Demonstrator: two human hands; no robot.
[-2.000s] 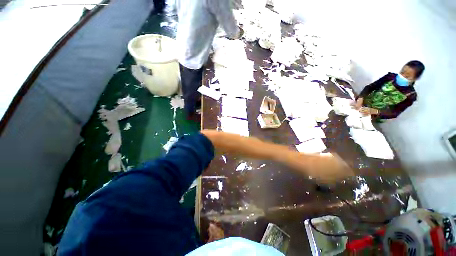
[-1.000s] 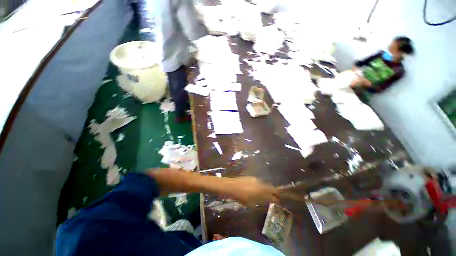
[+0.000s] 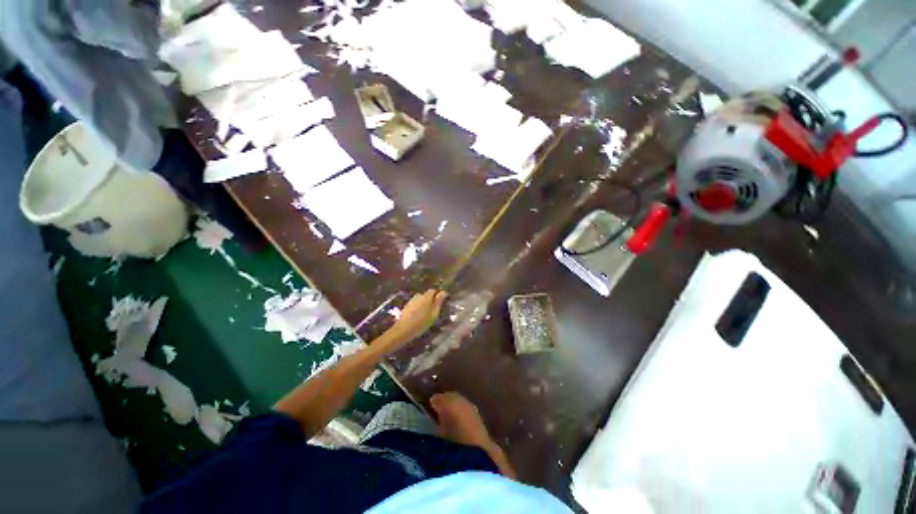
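My left hand (image 3: 422,309) is above the dark brown table (image 3: 562,387) near its edge and grips one end of a long, thin tan strip (image 3: 494,223). The strip runs away from my hand, up and to the right, over the tabletop. My right hand (image 3: 458,414) is low, near the table edge at the bottom centre; nothing shows in it, and its fingers are too unclear to tell their shape. Small white scraps (image 3: 410,255) lie close beyond my left hand.
An open box (image 3: 394,137), a small tray of bits (image 3: 532,323) and a pale tray (image 3: 600,251) are on the table. A silver-red cloth cutter (image 3: 738,166) stands right, by a white lay (image 3: 743,402) with dark weights. A cream bucket (image 3: 136,216) and a person's grey clothing (image 3: 95,60) are left.
The view has turned right and downward. My left arm has drawn in and the strip now points away up the table. My right hand and the white lay have come into view.
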